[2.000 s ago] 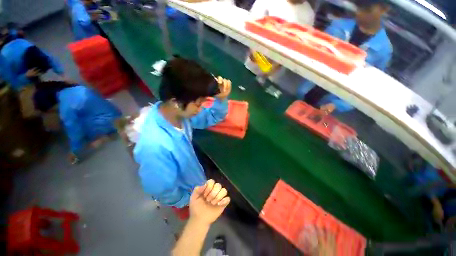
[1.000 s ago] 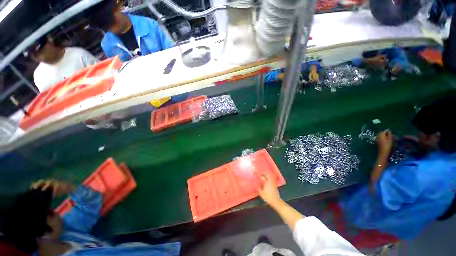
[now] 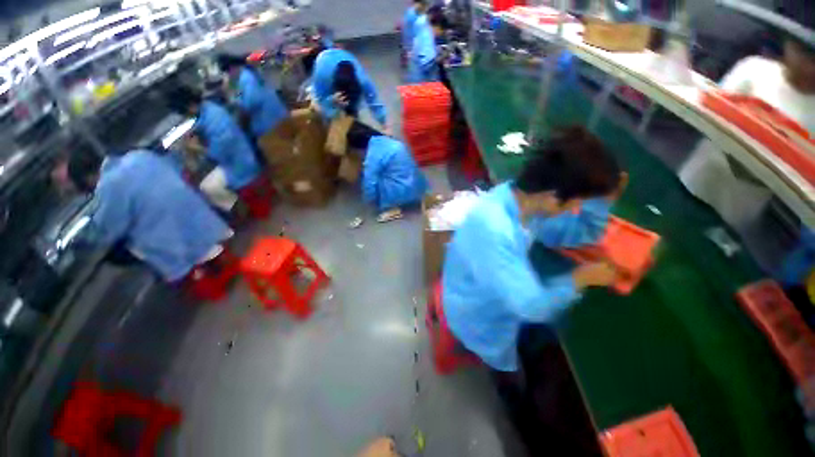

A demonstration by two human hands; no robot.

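A red-orange plastic tray (image 3: 651,436) lies nearest to me on the green mat, cut off by the bottom edge. A small piece of a bare hand (image 3: 379,448) shows at the bottom edge, apparently my left hand; its fingers are cut off and blurred, so its grip cannot be told. My right hand is out of the picture. Another red-orange tray (image 3: 631,254) lies further up the mat, under the hands of a seated worker in blue (image 3: 491,277).
Red stools (image 3: 284,272) stand on the grey floor, left. Workers in blue smocks sit along the left bench; others crouch or bend by brown cartons (image 3: 299,161). Red trays are stacked (image 3: 425,125) beyond. A white shelf (image 3: 661,76) runs above the green bench (image 3: 643,357), right.
The view has swung left from the bench to the aisle. My right hand, earlier at the near tray, has left the picture. The seated worker's raised hand is now down at the tray.
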